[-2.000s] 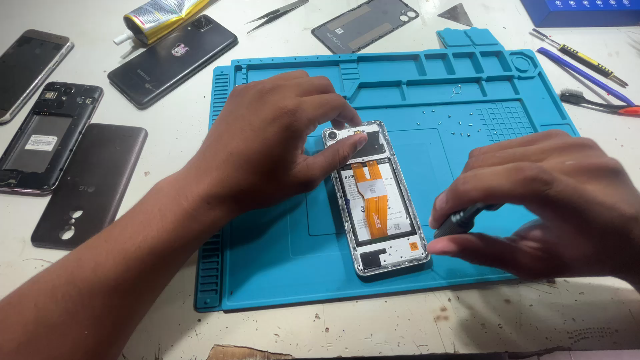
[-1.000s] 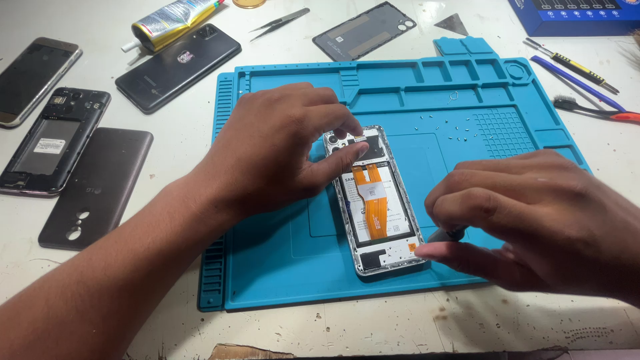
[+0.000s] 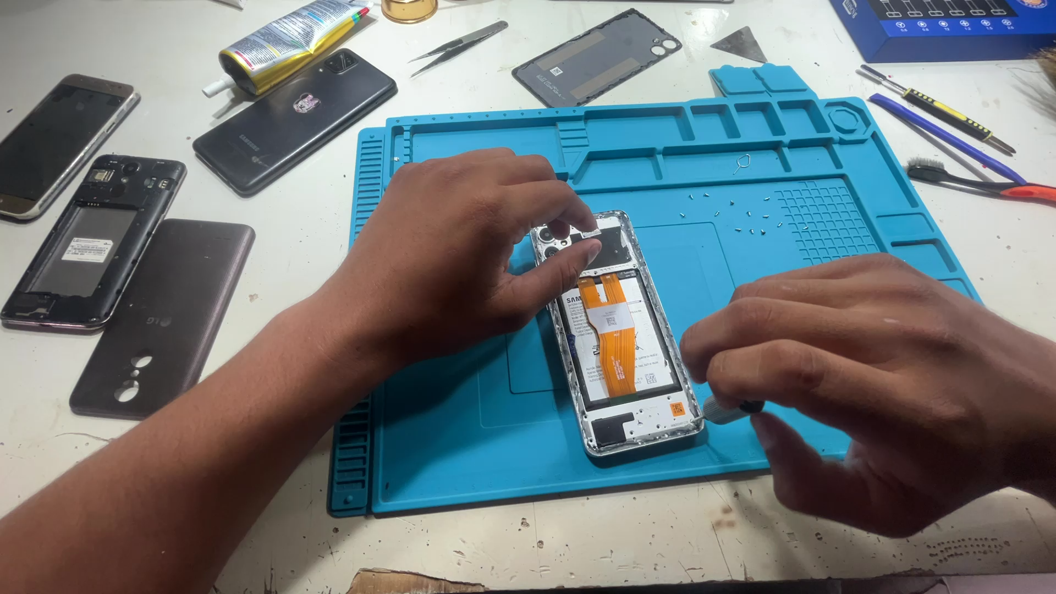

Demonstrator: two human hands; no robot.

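Observation:
An opened smartphone (image 3: 660, 410) lies face down on a blue silicone repair mat (image 3: 445, 462), its battery (image 3: 652, 346) and orange flex cables (image 3: 617, 355) showing. My left hand (image 3: 487, 239) rests at its top end, thumb and index finger on the frame near the cameras. My right hand (image 3: 850, 371) is by the lower right corner, its fingers around a small grey-and-black tool (image 3: 726, 410) whose end touches or nearly touches that corner; its kind cannot be told. Several tiny screws (image 3: 751, 216) are scattered on the mat, with a looped metal pin (image 3: 742, 163) in a compartment above them.
Left stand a dark phone (image 3: 297, 120), a gold phone (image 3: 62, 140), an opened phone (image 3: 91, 239) and a brown back cover (image 3: 165, 322). Behind the mat are a glue tube (image 3: 289, 49), tweezers (image 3: 458, 48) and a grey back cover (image 3: 598, 58). Right: a screwdriver (image 3: 940, 111), blue pry tool (image 3: 949, 136) and brush (image 3: 973, 180).
My right hand and the small tool have shifted slightly around the phone's lower right corner. My left hand stays at the phone's top end.

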